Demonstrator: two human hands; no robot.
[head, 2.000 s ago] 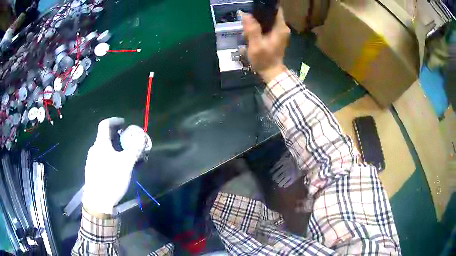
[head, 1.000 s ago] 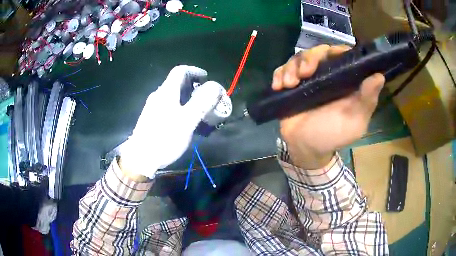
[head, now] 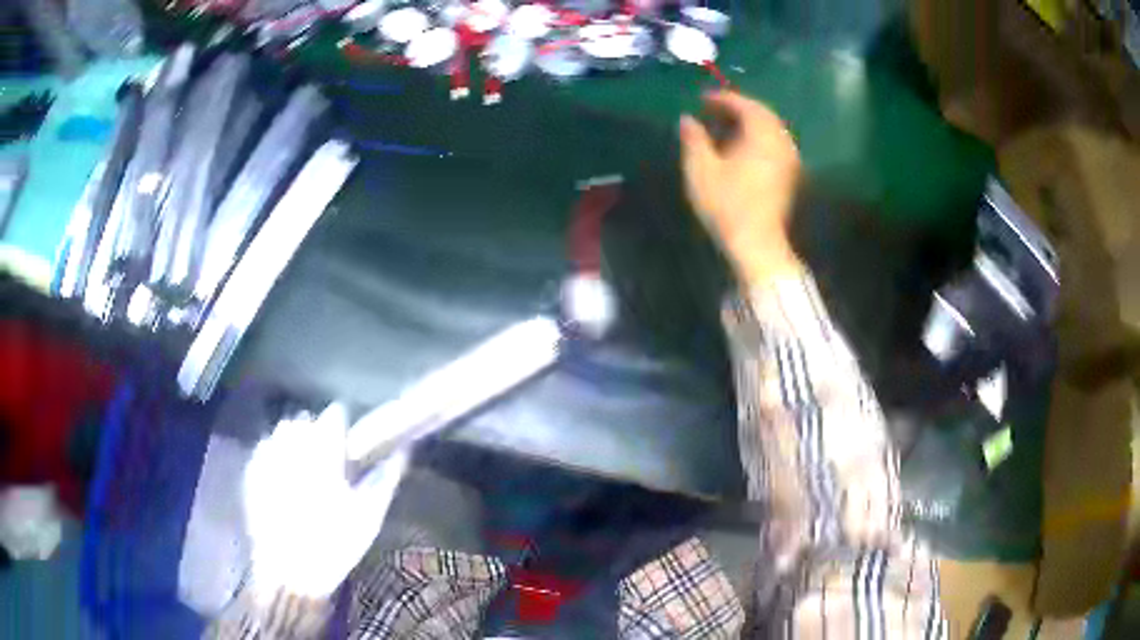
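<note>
My left hand (head: 313, 500), in a white glove, is closed around the near end of a long silver-white channel unit (head: 463, 385), held slanting up to the right over the bench. A round motor (head: 590, 304) sits at its far end, with blurred red leads (head: 593, 231) pointing away from me. My bare right hand (head: 744, 169) is at the near edge of the motor pile (head: 513, 50). Its thumb and forefinger look apart, close below the red lead of one silver disc (head: 691, 44). Blur hides whether they touch the lead.
Parallel metal channels (head: 188, 200) lie at the left on the dark green mat (head: 463, 225). A blue basket (head: 119, 500) is at the lower left. The metal box (head: 1000, 275) and brown cardboard (head: 1094, 338) are at the right. A dark phone (head: 990, 620) is partly cut off.
The black screwdriver has left my right hand and is not seen. That hand has moved to the motor pile. My left hand has moved down and left, showing the channel's length. The view has swung left.
</note>
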